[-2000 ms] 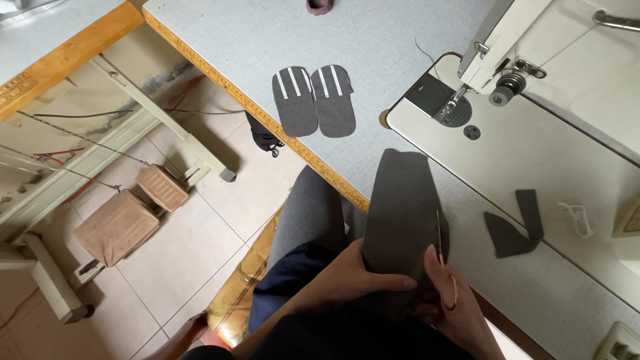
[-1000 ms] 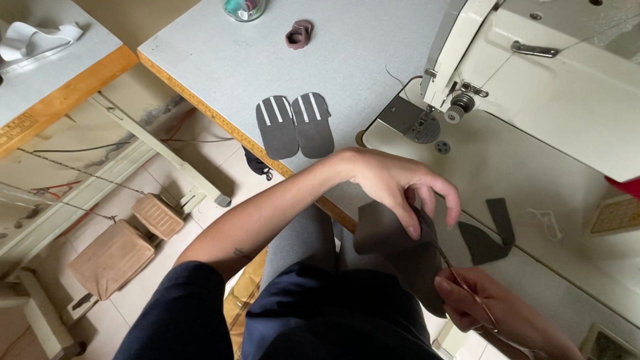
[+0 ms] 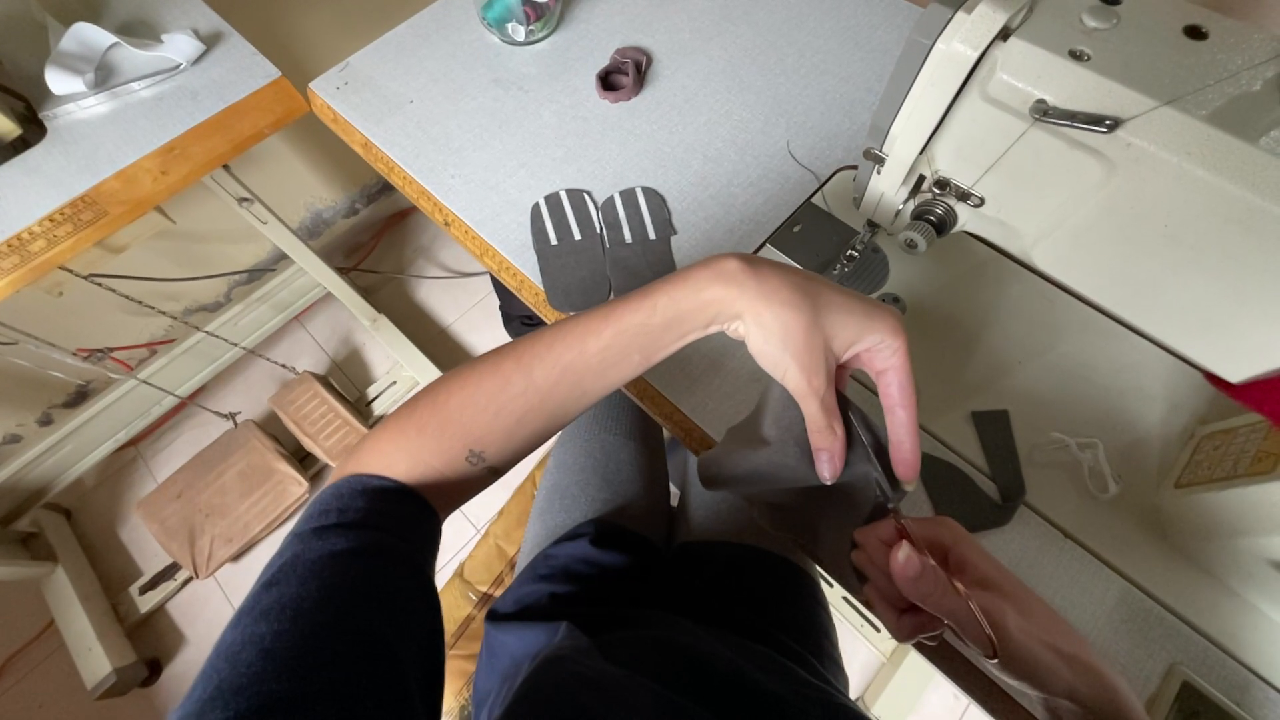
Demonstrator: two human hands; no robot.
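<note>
Dark grey fabric (image 3: 790,450) hangs over my lap, beside the table edge. My left hand (image 3: 835,350) arches over it, thumb and fingers pressed on the cloth near the blades. Scissors (image 3: 962,600) with thin metal handle loops are in my right hand (image 3: 925,575), their blades at the fabric's right part, partly hidden. Two dark grey rounded fabric pieces with white stripes (image 3: 570,250) (image 3: 637,240) lie side by side on the table, the right one partly behind my left forearm.
A white sewing machine (image 3: 1130,170) stands at the right, its presser foot (image 3: 858,250) near the two pieces. Grey scraps (image 3: 1000,465) and a white loop (image 3: 1090,462) lie on its bed. A mauve fabric ring (image 3: 622,75) and a glass jar (image 3: 520,18) sit at the back. Foot pedals (image 3: 225,500) are lower left.
My left hand has moved from the lower edge of the grey fabric to over its top, with the forearm now across the view. The fabric has turned and folded. The view has shifted.
</note>
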